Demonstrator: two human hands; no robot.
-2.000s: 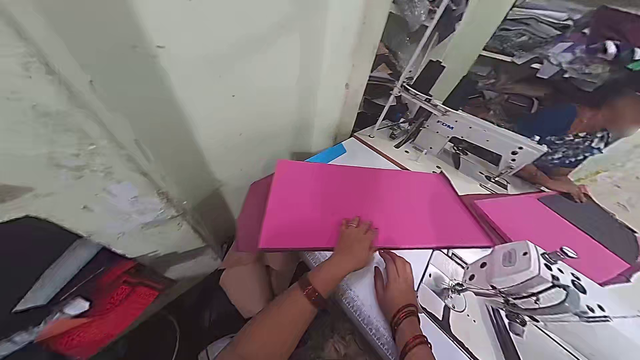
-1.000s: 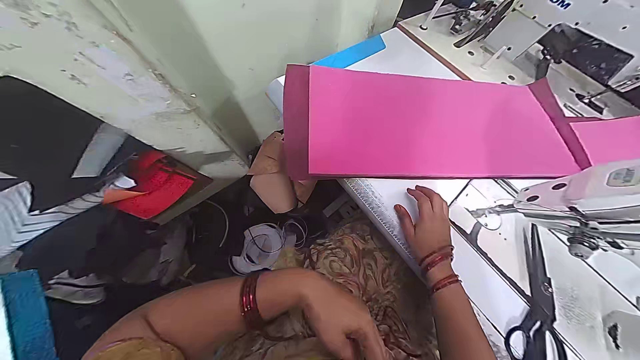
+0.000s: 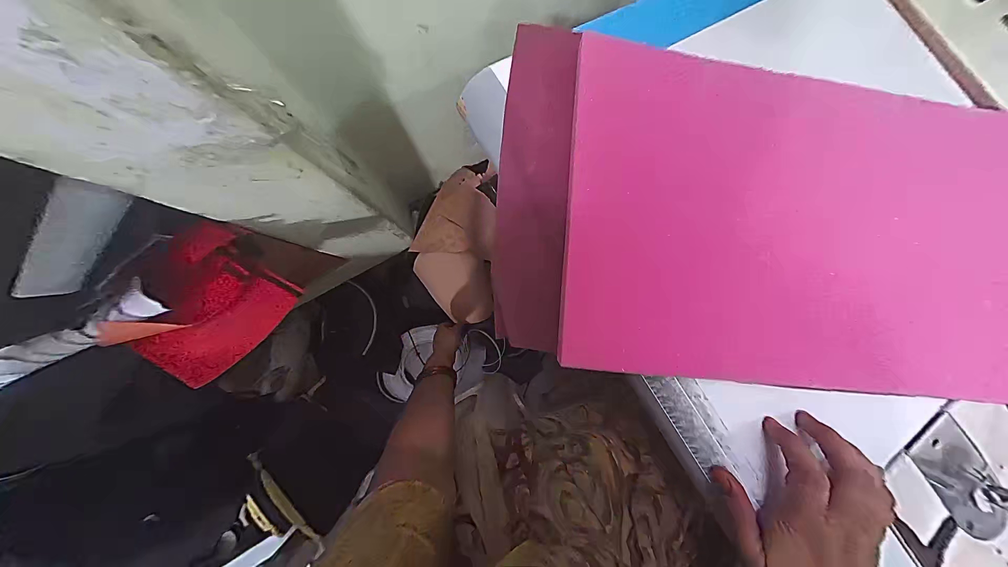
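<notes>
My left hand (image 3: 446,340) reaches down beside the table, at a white roll of cord or tape (image 3: 413,354) on or near the floor; its fingers are mostly hidden, so a grip cannot be made out. My right hand (image 3: 823,492) rests with spread fingers on the white table edge, close to the printed measuring strip (image 3: 689,413). Above it lies a pink sheet or panel (image 3: 772,228) with a darker maroon-pink piece (image 3: 535,189) showing at its left side. Part of a metal machine plate (image 3: 957,465) shows at the lower right.
Tan folded sheets (image 3: 453,268) stand between the wall (image 3: 315,87) and the panel. A blue strip (image 3: 677,20) lies behind the panel. Red textured material (image 3: 220,315) and dark items fill the left side. Patterned cloth (image 3: 598,472) covers my lap.
My left hand has moved from my lap down to the white roll beside the table. My right hand remains at the table edge. The view has shifted left and down.
</notes>
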